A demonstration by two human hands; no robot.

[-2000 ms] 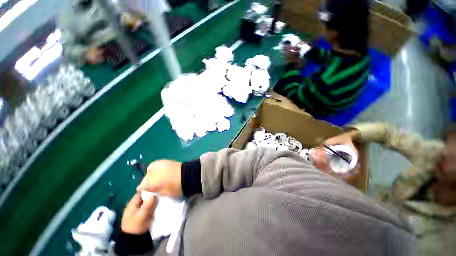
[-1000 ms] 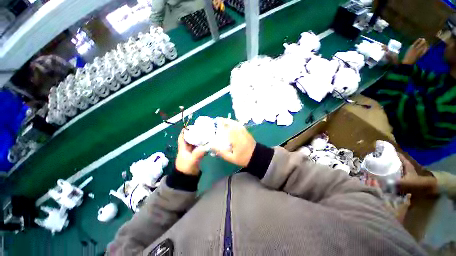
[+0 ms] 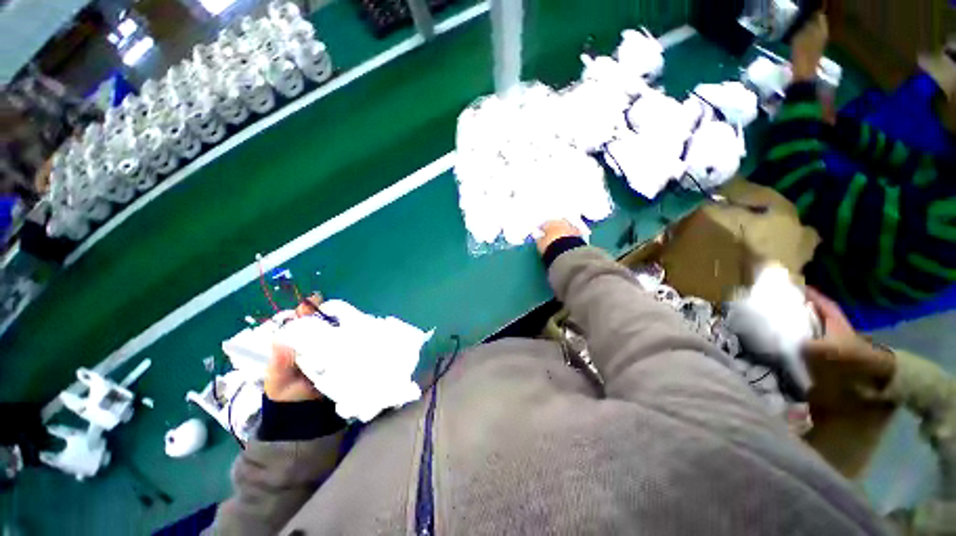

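My left hand (image 3: 291, 375) holds a white camera housing (image 3: 362, 356) low in front of my chest. Thin red and black wire leads (image 3: 275, 291) stick up at its far side, and a dark cable shows at its right. My right hand (image 3: 560, 232) is stretched out to the near edge of the clear plastic bag of white parts (image 3: 529, 168). Its fingertips are lost in the glare, so its grip cannot be told.
Waiting housings (image 3: 671, 141) lie beyond the bag. An open carton (image 3: 734, 225) stands on the right, with another person's hand (image 3: 833, 325) over it. Part-built units (image 3: 92, 419) and a ball-shaped camera head (image 3: 186, 439) lie left. Upright camera units (image 3: 189, 120) line the far side.
My right hand has left the work and reached right to the bag. My left hand has moved left and lower, now with a larger-looking white housing. The view has shifted slightly.
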